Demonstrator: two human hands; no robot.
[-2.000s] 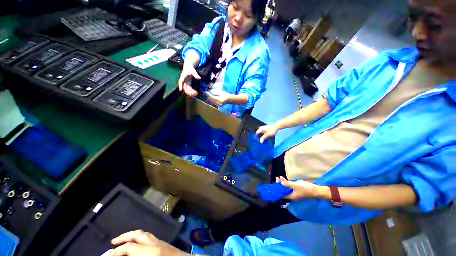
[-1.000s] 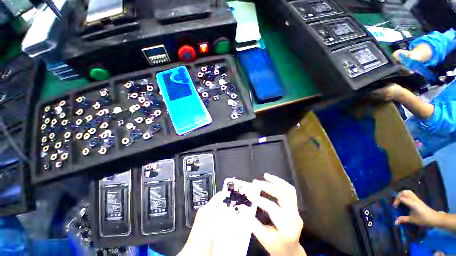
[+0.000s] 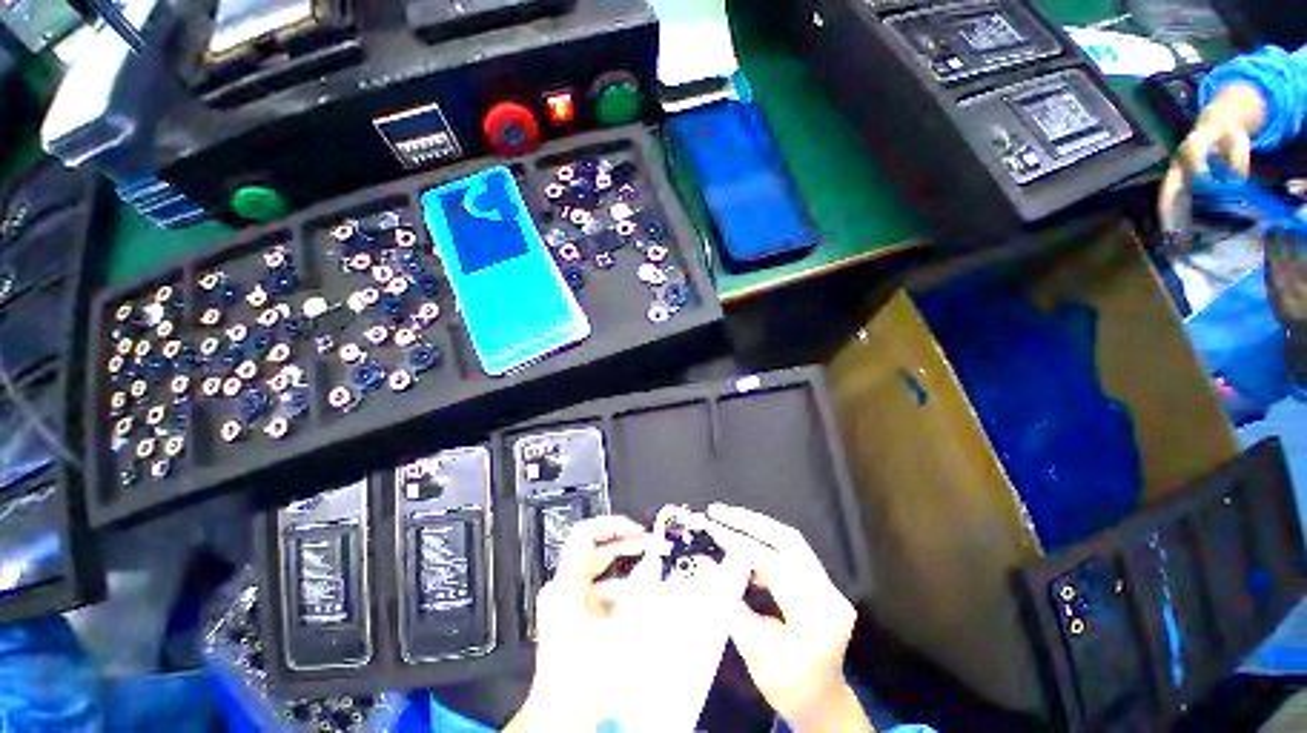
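Note:
A white back cover (image 3: 652,652) is held low in the centre, its camera end pointing away from me. A dark lens part with a ring (image 3: 690,546) sits at that end. My left hand (image 3: 581,616) grips the cover's left side. My right hand (image 3: 788,609) holds its right edge, with fingertips at the lens part. Below the hands' level of the bench, the work tray (image 3: 745,430) holds three phone bodies (image 3: 447,559) in its left slots. The lens parts tray (image 3: 409,440) behind it holds many scattered ringed parts, with a light-blue protective film (image 3: 505,272) on top.
The press fixture (image 3: 330,155) stands behind the trays. Dark blue sheets (image 3: 741,186) lie to its right. An open carton (image 3: 953,487) with waste film stands right, an empty tray (image 3: 1204,609) leaning on it. A side phone tray (image 3: 917,100) is back right. Another person's hand (image 3: 1211,151) shows far right.
The view first swung from the carton and people back to the bench. Since then both hands stay on the cover, the right fingers now lower around its edge. The other person's hand has left the leaning tray.

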